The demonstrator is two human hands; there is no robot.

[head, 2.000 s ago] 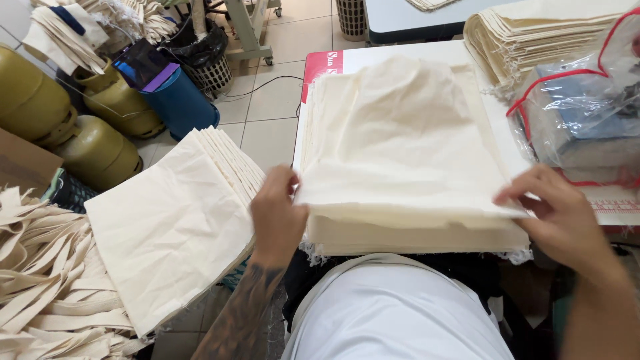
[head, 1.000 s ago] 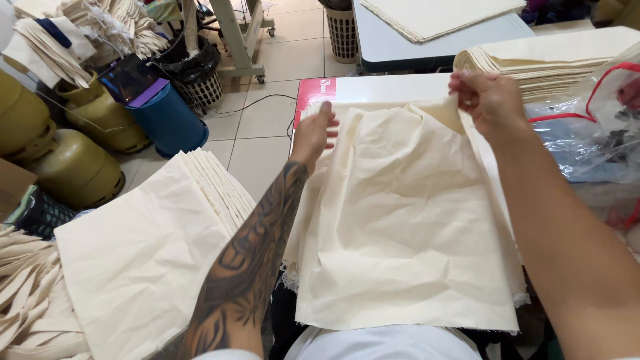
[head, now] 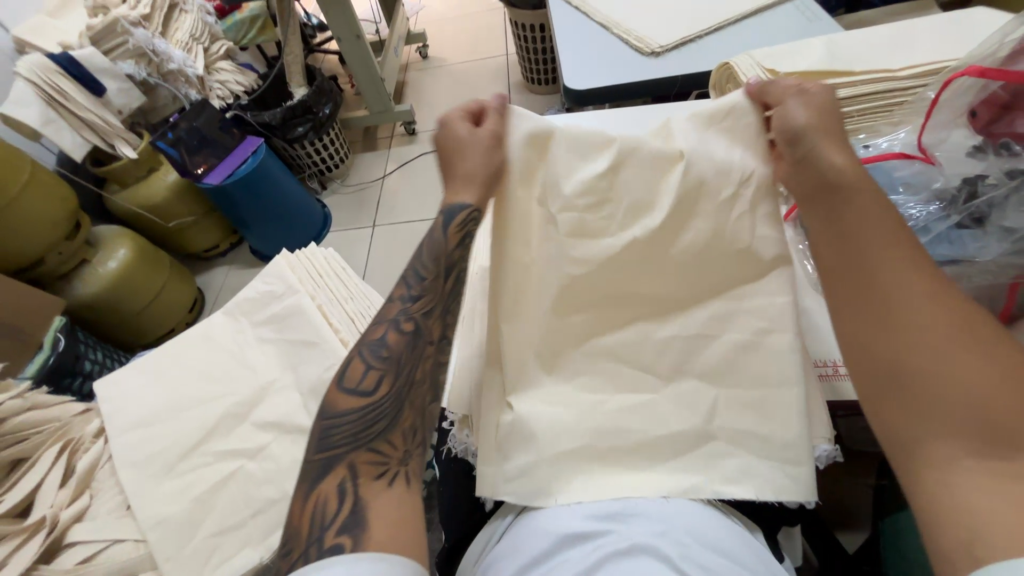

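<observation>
A cream cotton cloth panel [head: 648, 320] hangs between my two hands, wrinkled, its lower edge near my lap. My left hand [head: 474, 148] is closed on its upper left corner. At the upper right corner, my right hand [head: 800, 128] pinches the same cloth. Beneath it lies a stack of similar cloth [head: 466, 352] with frayed edges, mostly hidden, on a white table. To the left, another stack of cream cloth pieces [head: 216, 392] lies at a slant, next to a heap of fabric straps [head: 56, 480].
Folded cream cloth [head: 880, 52] and a clear plastic bag with red trim [head: 944, 184] are at the right. A second table [head: 688, 56] stands ahead. Gas cylinders [head: 128, 280], a blue bin [head: 272, 200] and a basket with a black liner [head: 308, 128] stand on the floor at left.
Two seconds ago my hands were at the near edge of the cloth; they moved to its far corners. Since one second ago, my left hand has closed on the cloth and the far edge is lifted.
</observation>
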